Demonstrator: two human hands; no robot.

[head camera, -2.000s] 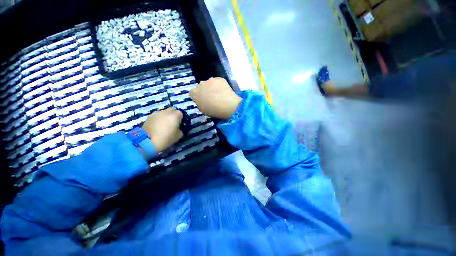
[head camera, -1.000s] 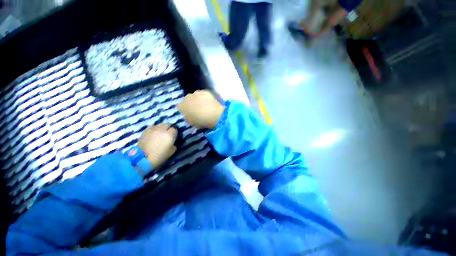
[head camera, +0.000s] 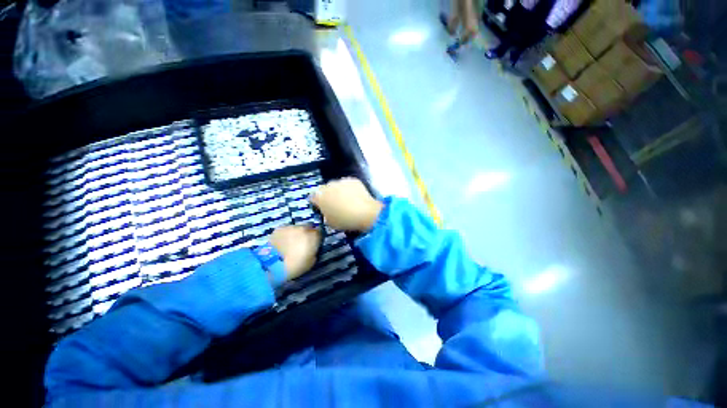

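Observation:
My left hand (head camera: pixel 296 249) and my right hand (head camera: pixel 347 205) are close together over the right part of the component strips (head camera: pixel 163 211). The fingers of both are curled; the fingertips are dark and blurred, and I cannot tell whether they hold a piece. The strips are silver-white with dark notched edges, in close rows inside a large black tray (head camera: pixel 159 94). A small black parts tray (head camera: pixel 209 163) sits on the strips just beyond my hands. Tiny white pieces (head camera: pixel 287 151) fill it, with a dark bare patch in their middle.
Crumpled clear plastic bags (head camera: pixel 88 44) lie beyond the large tray. A pale bench edge (head camera: pixel 363 103) runs along its right side. Further right are a grey floor with a yellow line (head camera: pixel 391 119), stacked cardboard cartons (head camera: pixel 590 68) and parts of people (head camera: pixel 462 20).
The view has shifted, so the trays and hands appear lower and further right, and the plastic bags and cartons show. My hands stay close together over the same part of the strips.

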